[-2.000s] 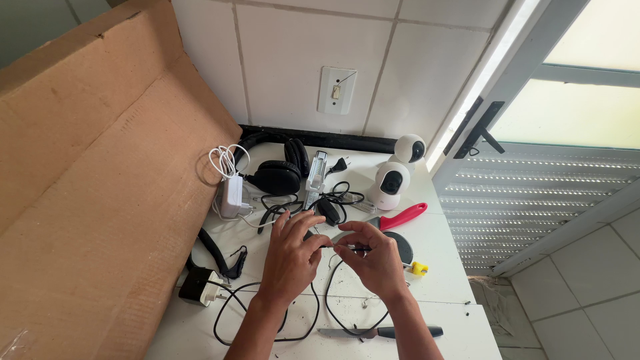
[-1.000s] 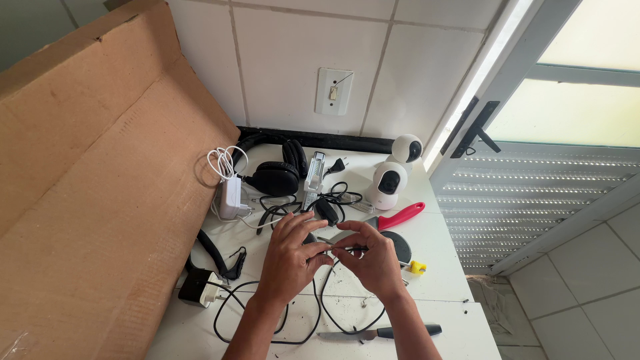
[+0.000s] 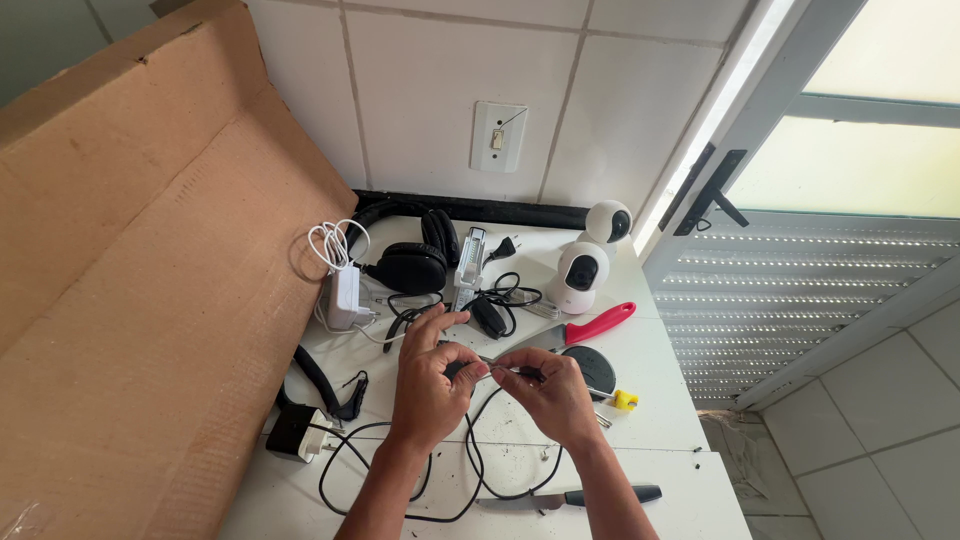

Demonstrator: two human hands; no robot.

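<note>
My left hand (image 3: pixel 439 375) and my right hand (image 3: pixel 547 390) meet above the white table (image 3: pixel 645 412), thumbs and forefingers pinching the thin end of a black cable (image 3: pixel 480 457). The cable loops over the tabletop below them, close to a black power adapter (image 3: pixel 300 433) at the left. Just beyond my right hand lie a knife with a red handle (image 3: pixel 600 324) and a round dark disc (image 3: pixel 590 371). A yellow-ended tool (image 3: pixel 624 400) pokes out to the right of that hand. A knife with a dark handle (image 3: pixel 615 495) lies partly under my right forearm.
A large cardboard box (image 3: pixel 150 225) stands at the left. Toward the tiled wall are black headphones (image 3: pixel 412 266), a white charger (image 3: pixel 346 296), a black plug (image 3: pixel 504 247), coiled cables and two white cameras (image 3: pixel 581 274) (image 3: pixel 607 221). Small dark scraps dot the tabletop.
</note>
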